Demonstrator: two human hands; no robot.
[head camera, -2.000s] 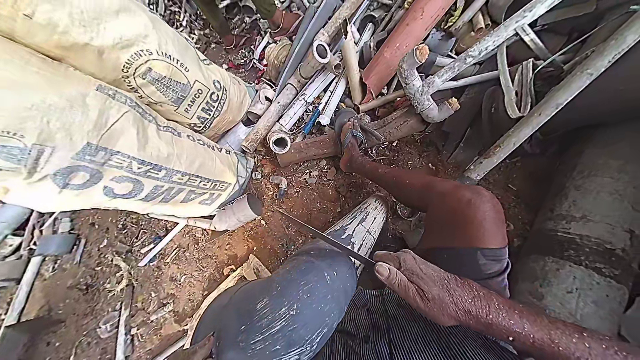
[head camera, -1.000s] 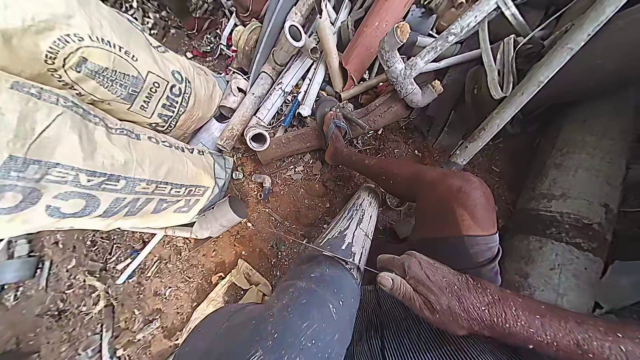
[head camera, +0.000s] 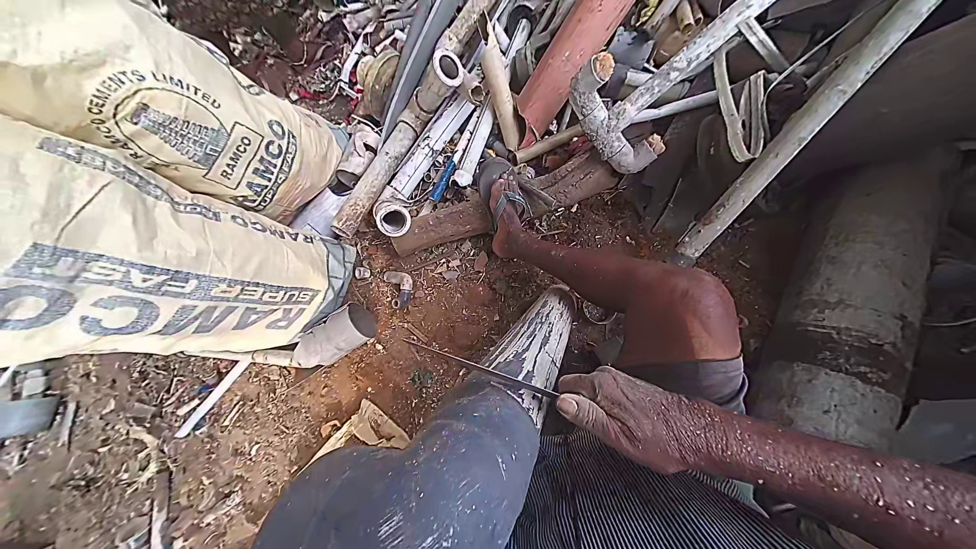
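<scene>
My right hand (head camera: 629, 415), coming in from the lower right, is closed on the handle end of a long thin blade (head camera: 488, 371). The blade points left and lies across a pipe (head camera: 545, 332) whose dark coating is scraped to white near its far end. Below the blade the dark, bent part of that pipe (head camera: 427, 476) fills the lower middle. Pale flecks cover my forearm. My left hand is not in view. My bent leg (head camera: 679, 305) is right of the pipe, its sandalled foot (head camera: 507, 202) against a brown log-like piece (head camera: 442, 229).
Two printed cement sacks (head camera: 152, 282) lie at the left, with a grey pipe end (head camera: 339, 335) at one mouth. A heap of mixed pipes (head camera: 457, 99) lies ahead. A long pale pole (head camera: 808, 130) slants at the right, beside a thick grey pipe (head camera: 854, 305). Scraps litter the soil.
The blade stays across the pipe, held in my right hand, while its angle shifts slightly between frames. The view has moved a little.
</scene>
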